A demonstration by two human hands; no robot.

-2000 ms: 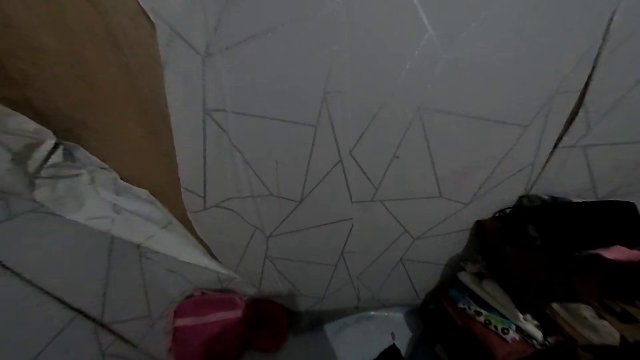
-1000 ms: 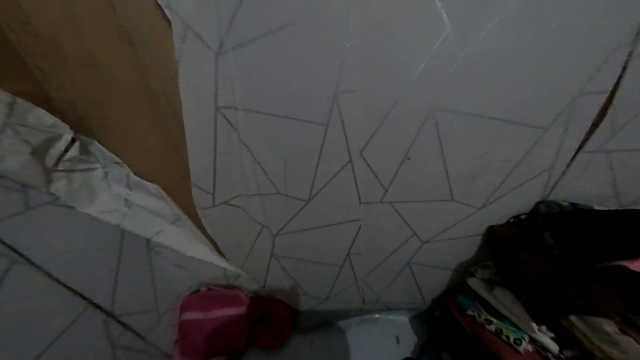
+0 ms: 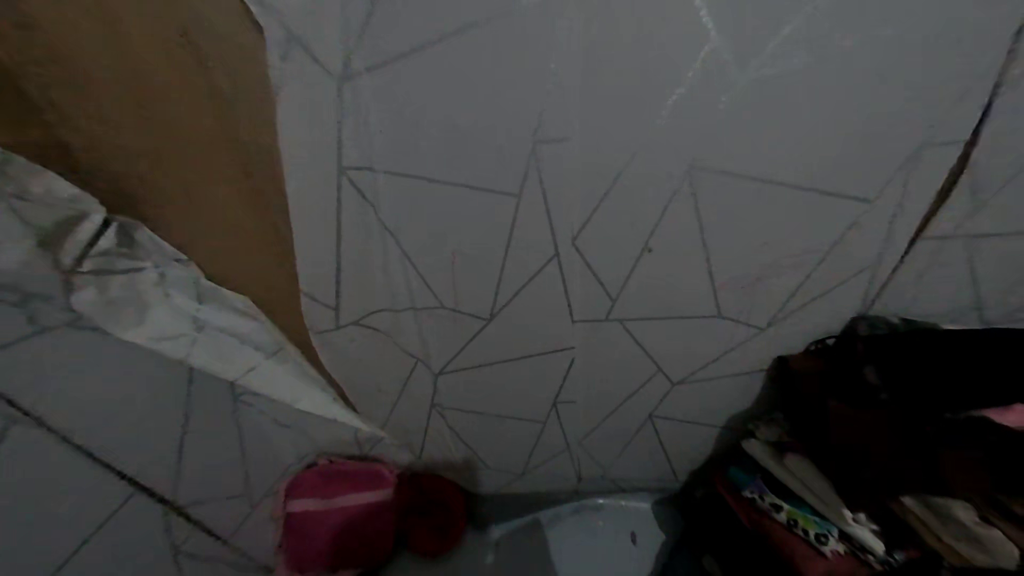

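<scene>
Neither my left hand nor my right hand shows in the head view. The view is filled by a grey surface with a pattern of dark angular lines (image 3: 624,272). At upper left a brown area (image 3: 160,120) lies bare beside a torn, crumpled flap of the patterned sheet (image 3: 184,304). At the bottom, left of centre, is a pink cloth-like item with a paler stripe (image 3: 340,520), and a dark red round item (image 3: 430,514) touches its right side.
A dark heap of what looks like folded clothes (image 3: 864,448) fills the lower right. Between it and the red item is a pale, smooth object (image 3: 600,536), cut off by the bottom edge. A dark crack-like line (image 3: 948,188) runs down the right side.
The view has shifted slightly, so the flap and the pink item sit a little further right in it than two seconds ago. Nothing else has plainly changed.
</scene>
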